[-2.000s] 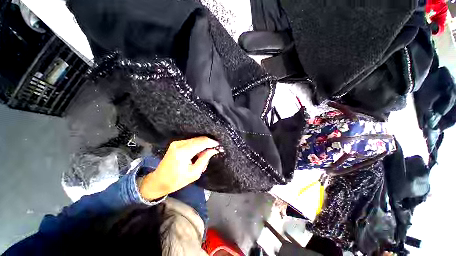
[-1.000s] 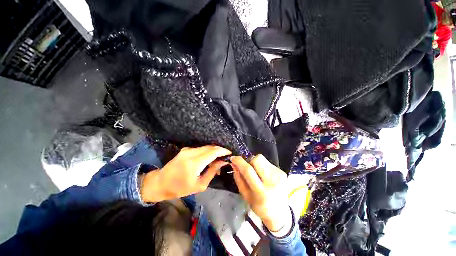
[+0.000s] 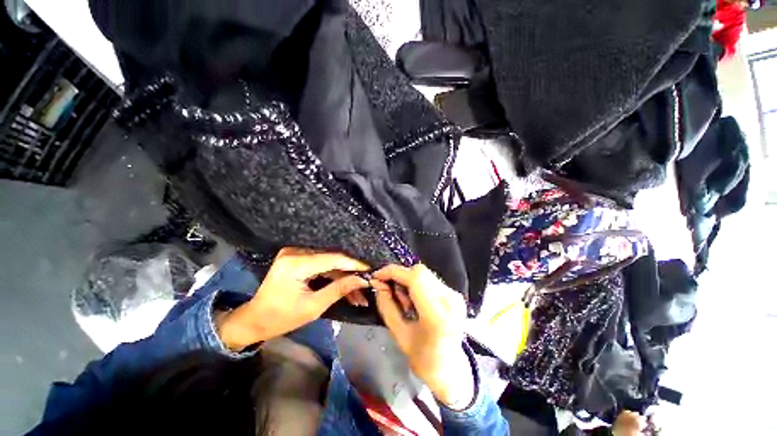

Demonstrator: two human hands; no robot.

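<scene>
The black nubbly jacket (image 3: 256, 187) lies across my lap and the table, with smooth black lining (image 3: 336, 119) showing. Braid trim (image 3: 319, 174) flecked white runs diagonally along its edge. My left hand (image 3: 285, 294) pinches the jacket's lower edge between thumb and fingers. My right hand (image 3: 426, 319) meets it there, its thumb and index fingertips closed at the same spot of cloth. A tiny light point shows between the fingertips; whether it is a needle I cannot tell.
A floral bag (image 3: 562, 238) and piled black jackets (image 3: 588, 77) lie on the white table. A yellow curved strip (image 3: 524, 328) is near the table edge. A black crate (image 3: 51, 119) and crinkled clear plastic bag (image 3: 128, 289) are at left. Part of another person's hand (image 3: 629, 423) shows bottom right.
Two seconds ago only my left hand showed, on the cloth. My right hand has since come in beside it at the jacket edge. Over the last second both hands stay together there.
</scene>
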